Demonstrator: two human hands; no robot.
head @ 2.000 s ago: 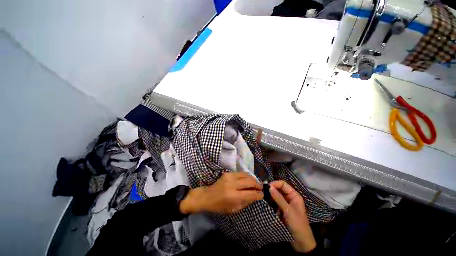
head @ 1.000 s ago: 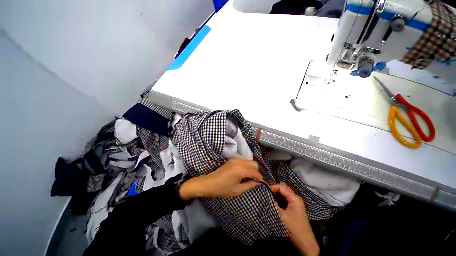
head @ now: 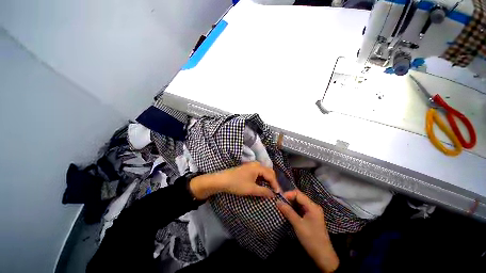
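Note:
A checked garment (head: 250, 224) with a pale lining lies bunched in the lap, against the table's front edge. My left hand (head: 240, 180) comes from the left and pinches the garment's edge with thumb and fingers. My right hand (head: 308, 216) comes from below right and pinches the same edge, close beside the left fingertips. A small dark strip of the edge shows between the two hands. The fingers hide most of the held spot.
The white table (head: 272, 58) has a ruler-marked front edge. The sewing machine (head: 397, 32) stands at upper right, with a plaid scrap (head: 469, 40) on its arm. Scissors (head: 450, 125) lie right of the needle. A pile of cut pieces (head: 138, 165) lies at left, below table level, beside the wall.
The hands stay on the garment's edge, and the fingers have shifted along it. The left hand is slightly higher than a second ago. The camera view has shifted slightly.

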